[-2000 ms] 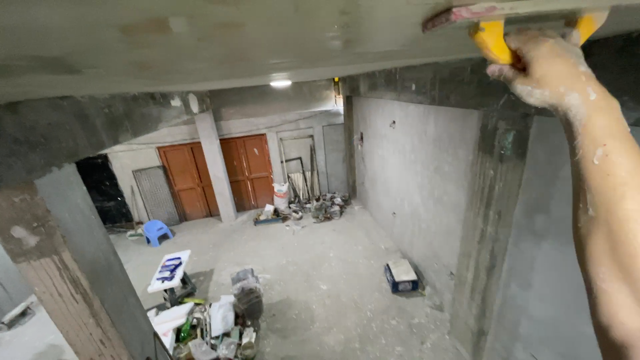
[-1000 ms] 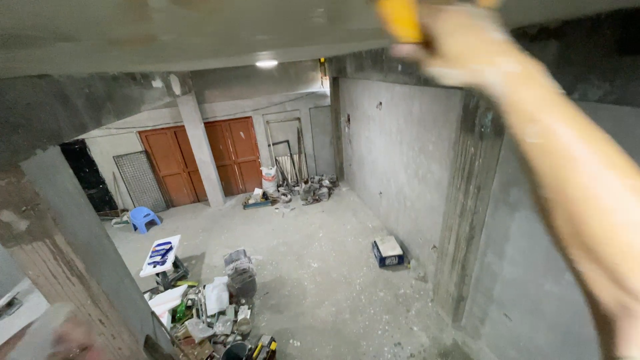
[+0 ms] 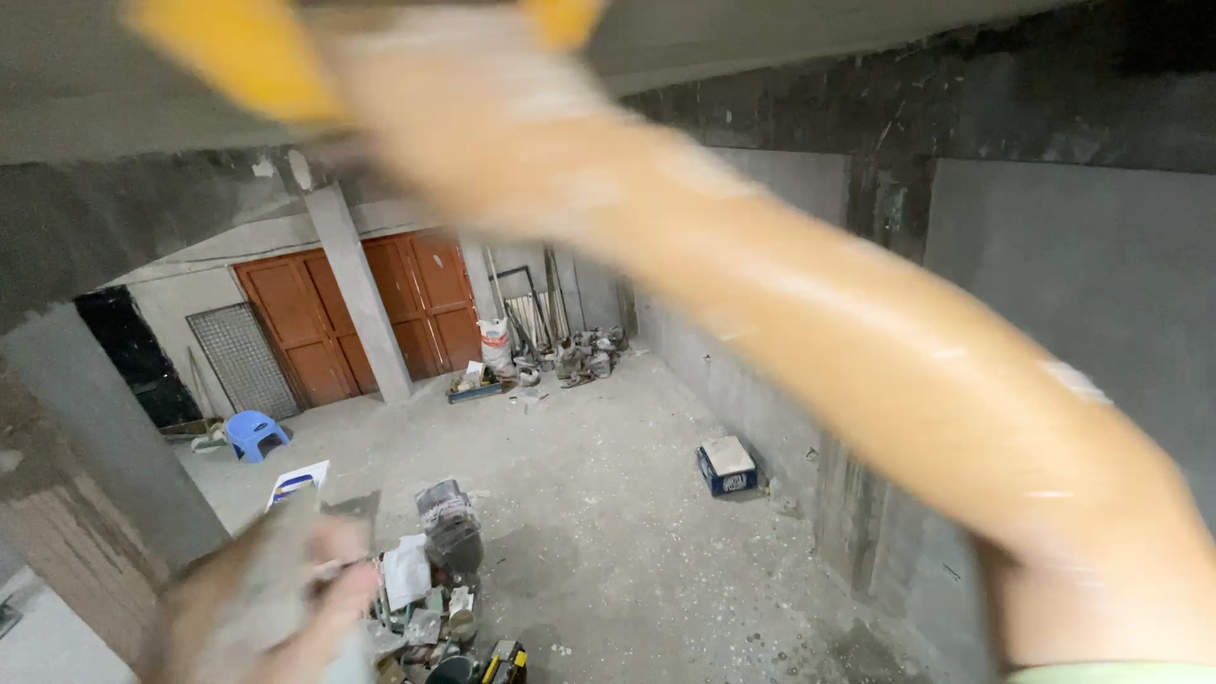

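Observation:
My right hand (image 3: 456, 85), blurred and spotted with white plaster, is raised to the ceiling (image 3: 665, 43) at the upper left of centre. It is closed on a tool with yellow handle parts (image 3: 242, 62); the tool's working face is mostly beyond the top edge. The forearm crosses the view from the lower right. At the lower left is my left hand (image 3: 328, 579), strongly blurred, with fingers bent. Whether it holds something cannot be made out.
Far below on the concrete floor (image 3: 589, 513) lie a pile of bags and tools (image 3: 423, 598), a blue plastic stool (image 3: 255, 434) and a dark blue box (image 3: 728, 467). A grey pillar (image 3: 356, 294) stands before brown doors (image 3: 427, 304). A rough wall edge (image 3: 76, 494) rises at left.
My right hand has moved left along the ceiling with the yellow-handled tool. My left hand has come further into view at the lower left.

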